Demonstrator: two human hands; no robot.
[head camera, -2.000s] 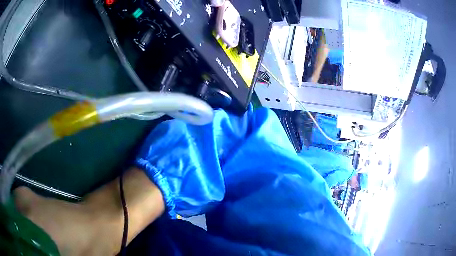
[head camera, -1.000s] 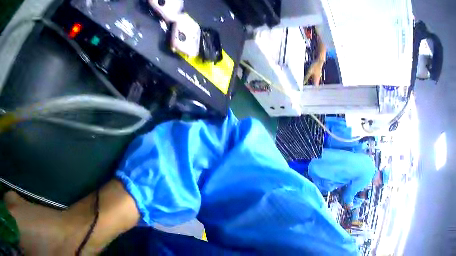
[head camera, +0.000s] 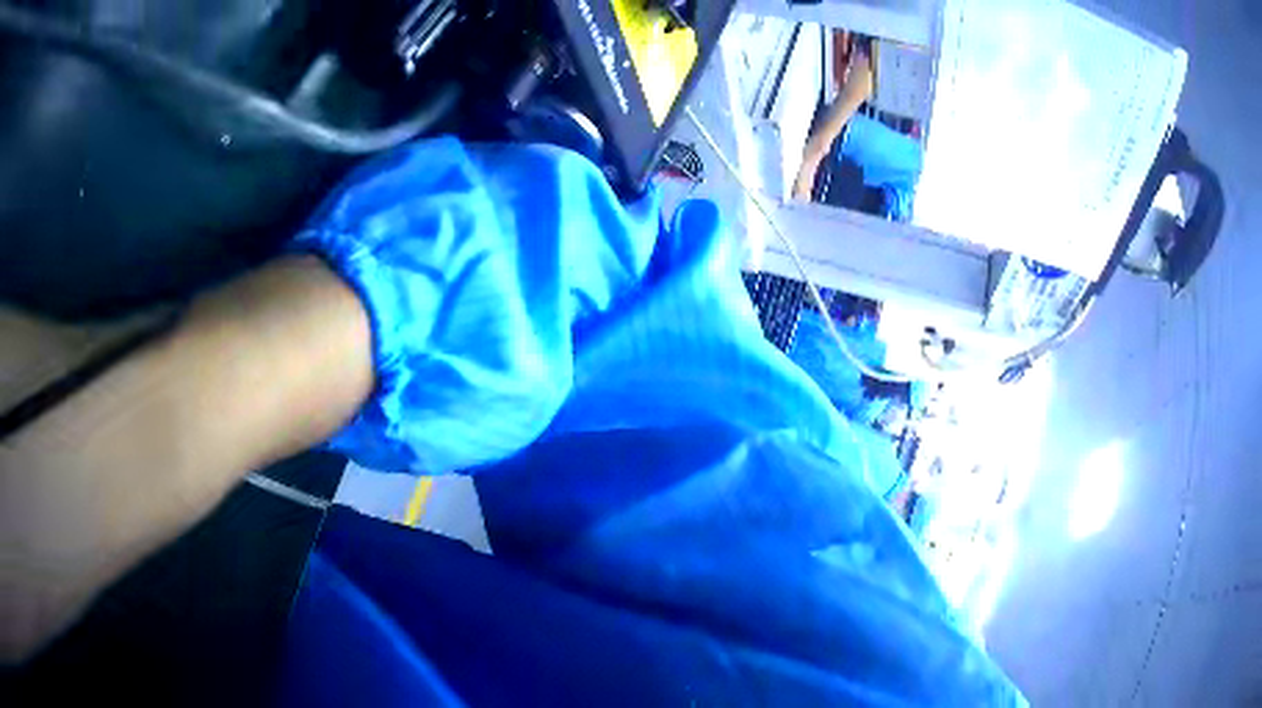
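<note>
My right forearm comes out of a blue elastic-cuffed sleeve and runs to the left edge. Only a blurred part of my right hand (head camera: 39, 346) shows; its fingers are cut off, so what it holds cannot be seen. A black cable (head camera: 94, 371) crosses the wrist. My left hand is out of the picture. A blurred translucent hose (head camera: 312, 132) lies at the upper left. The black dispenser box (head camera: 609, 62) with its yellow label is cut off by the top edge, beyond my sleeve.
The dark green worktop (head camera: 125, 194) is at the upper left. A bright white sheet (head camera: 1052, 125) stands at the upper right. A person's arm (head camera: 839, 127) shows through a frame opening, and a blue-sleeved worker is farther down the line. A pale cable (head camera: 796, 249) hangs beyond my sleeve.
My right arm now shows higher in the picture, with less of the hand. The dispenser has shifted toward the top edge. The hose's yellow band and the green piece have left view.
</note>
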